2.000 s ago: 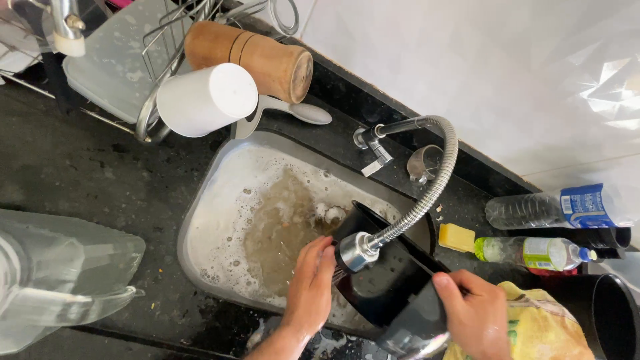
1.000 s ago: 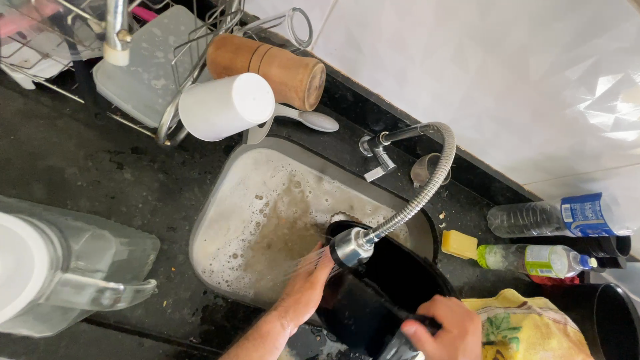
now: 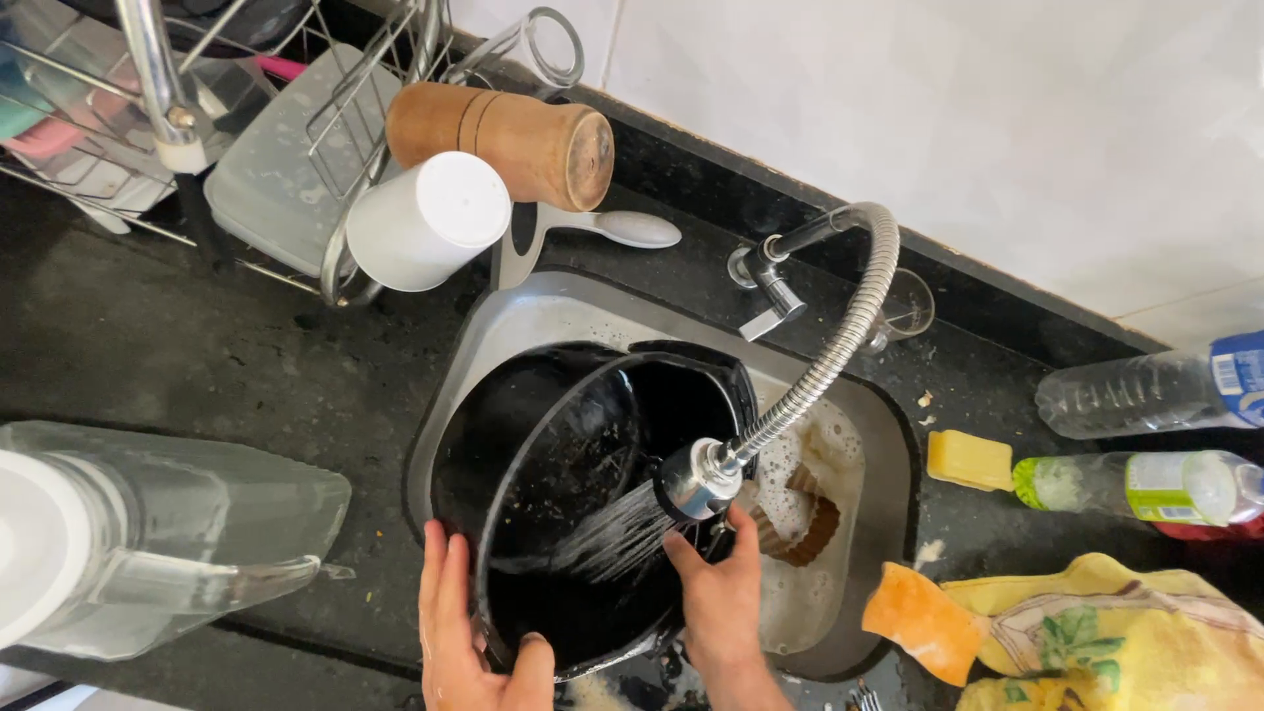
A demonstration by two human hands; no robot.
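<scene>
A black pot [image 3: 553, 444] is tilted over the steel sink [image 3: 889, 592], its open side toward me. My left hand [image 3: 474, 622] grips its near left rim, thumb inside. At the right side of the pot, my right hand [image 3: 721, 592] has thumb and fingers beside the spray head [image 3: 703, 479]; whether they close on the pot or the spray head is unclear. Water sprays from the head into the pot. The flexible metal faucet hose [image 3: 829, 346] arches above. Behind the pot's right side, a brown fluted object [image 3: 805, 523] lies in the foamy water.
A dish rack [image 3: 326, 128], white cup [image 3: 425, 222] and wooden cylinder [image 3: 504, 143] stand back left. A clear pitcher [image 3: 178, 533] is left. Right of the sink are yellow soap [image 3: 968, 459], plastic bottles [image 3: 1136, 390], an orange sponge [image 3: 925, 622] and a yellow cloth [image 3: 1136, 632].
The black pot has moved left over the sink and now opens toward me. My left hand has shifted to its left rim. The brown fluted object has come into sight.
</scene>
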